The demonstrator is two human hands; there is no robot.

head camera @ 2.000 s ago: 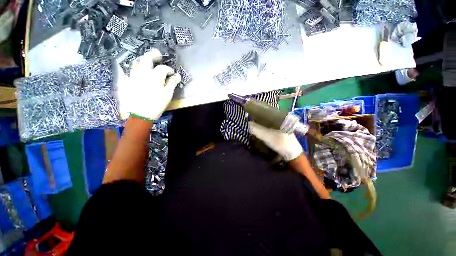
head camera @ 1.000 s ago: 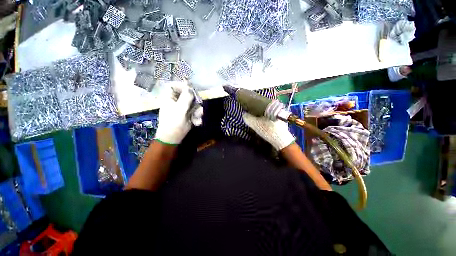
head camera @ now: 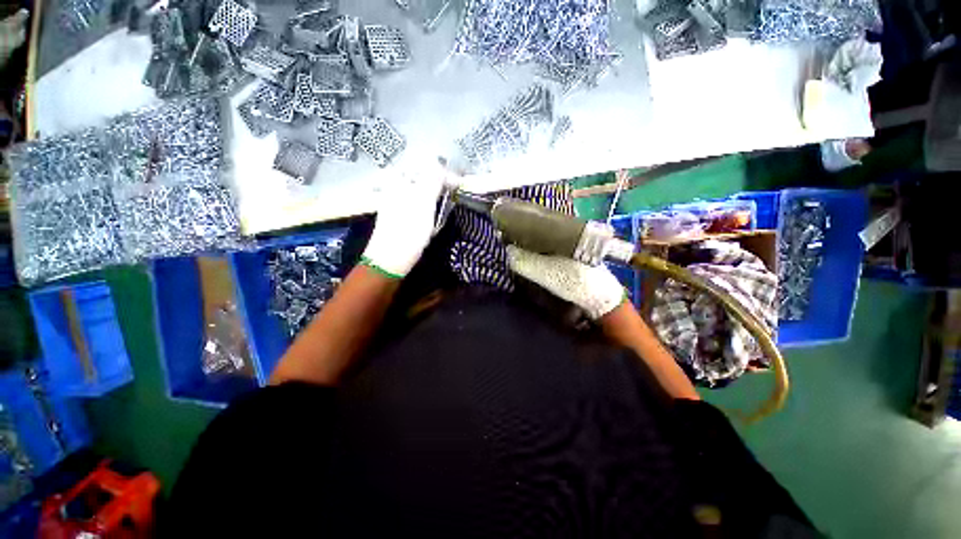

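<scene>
My left hand (head camera: 406, 221), in a white glove with a green cuff edge, is at the bench edge with its fingers closed around a small metal workpiece (head camera: 448, 195), mostly hidden by the glove. The tip of the olive-grey air tool (head camera: 537, 227) meets the workpiece. My right hand (head camera: 569, 279), also gloved, holds the tool's barrel from below. The striped cloth (head camera: 483, 251) lies under the tool's nose.
Perforated metal plates (head camera: 335, 76) lie loose on the bench (head camera: 727, 111). Silver pins (head camera: 537, 32) are heaped at its middle, with a smaller pile (head camera: 508, 124) nearer. Clear trays of hardware (head camera: 126, 195) sit left. Blue bins (head camera: 832, 316) stand below; the air hose (head camera: 727, 311) curves right.
My left hand has moved from the plates back to the bench edge, then right to the tool tip with a workpiece. The tool stays in my right hand, its nose now at the workpiece.
</scene>
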